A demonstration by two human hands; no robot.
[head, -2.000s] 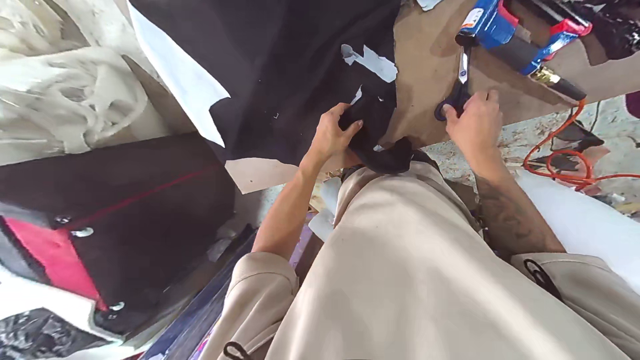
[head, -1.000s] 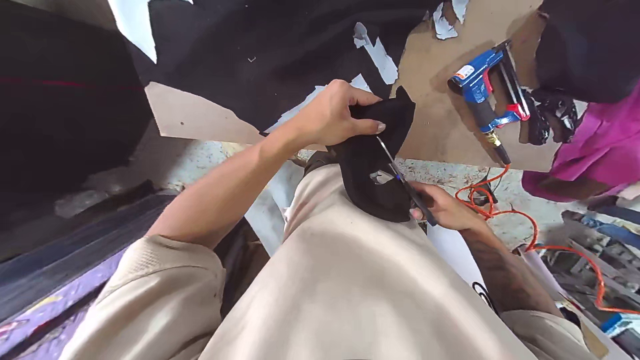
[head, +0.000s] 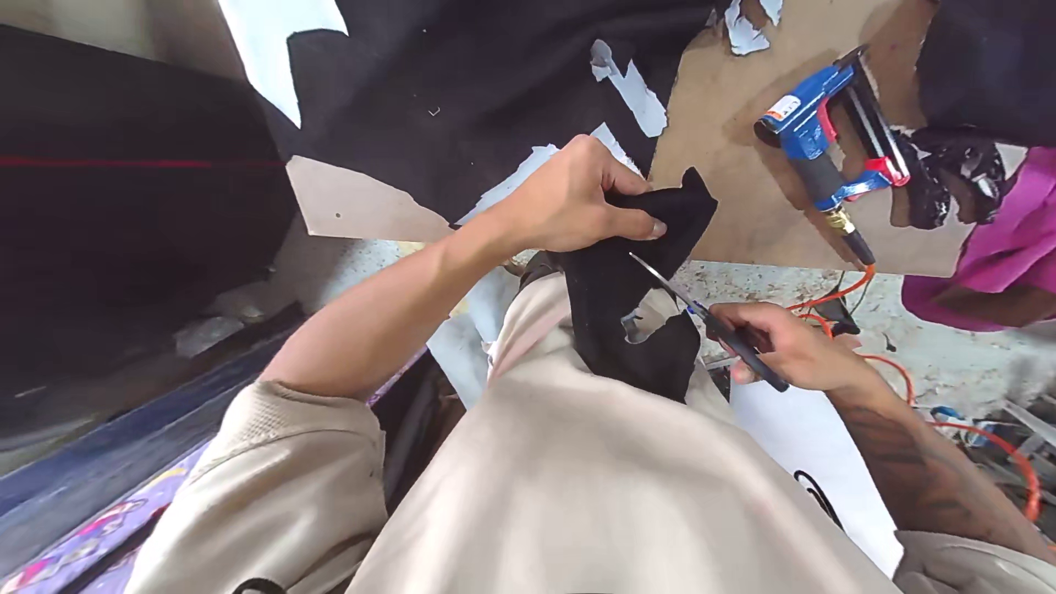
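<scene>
My left hand (head: 590,202) pinches the upper part of a black fabric piece (head: 615,305), which hangs over the table edge against my beige clothing. The piece has a pointed corner at the upper right and a ragged pale patch in its lower part. My right hand (head: 784,346) holds scissors (head: 714,322) by their dark handles, to the right of the fabric. The blades point up and left across the piece, with their tip just below my left fingers. Whether the blades are apart is hard to tell.
A blue pneumatic stapler (head: 813,124) with an orange air hose (head: 891,367) lies on brown board (head: 742,206). Large black fabric (head: 495,91) with torn white scraps (head: 635,95) spreads behind my left hand. Magenta cloth (head: 1006,256) is at the right, a dark box-like object (head: 124,206) at the left.
My right hand, at the scissors on the board two seconds ago, now holds them over the black piece. My left hand has brought that piece out in front of me. The view has shifted.
</scene>
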